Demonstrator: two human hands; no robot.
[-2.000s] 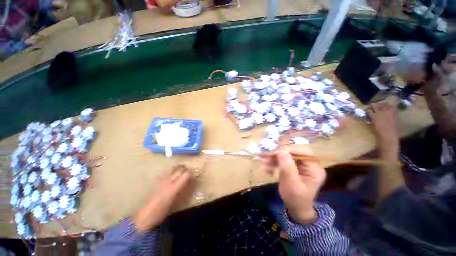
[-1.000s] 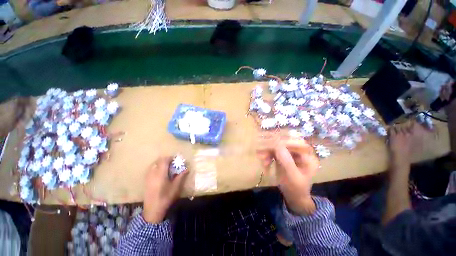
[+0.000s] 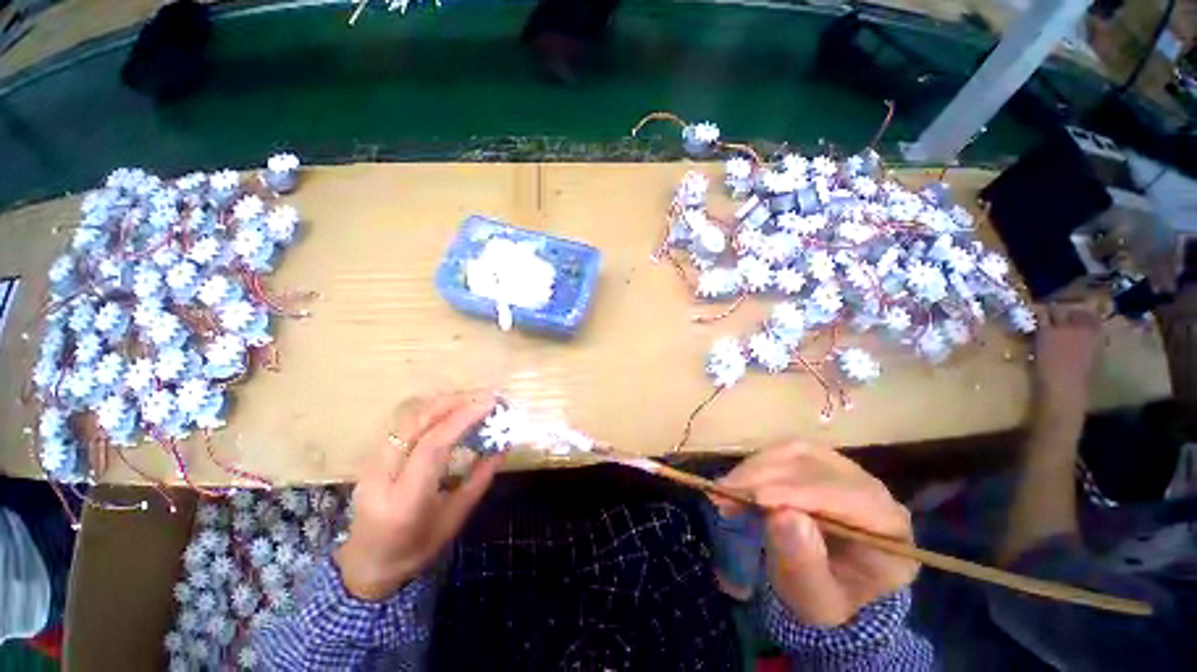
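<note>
My left hand [image 3: 423,492] holds a small wired motor [image 3: 499,425] with a white toothed top between thumb and fingers, near the bench's front edge. My right hand [image 3: 827,525] grips a brush [image 3: 702,484] by its thin brown handle. The brush's white-coated tip points left and lies close beside the motor's top; whether they touch is hard to tell. The blue paste tub [image 3: 575,292] stands farther back on the bench, with a white heap of paste [image 3: 515,273] inside and partly over its front rim.
Piles of wired motors lie on the bench at left [image 3: 158,309] and right [image 3: 840,256]. An open cardboard box [image 3: 125,578] of parts is below the left edge. A green belt [image 3: 368,105] runs behind. Another person's forearm [image 3: 1061,433] and a black device [image 3: 1044,210] are at right.
My left hand still holds the motor, now turned toward the right. My right hand has come lower, and the brush tip now lies beside the motor. The view has shifted, so the tub appears higher.
</note>
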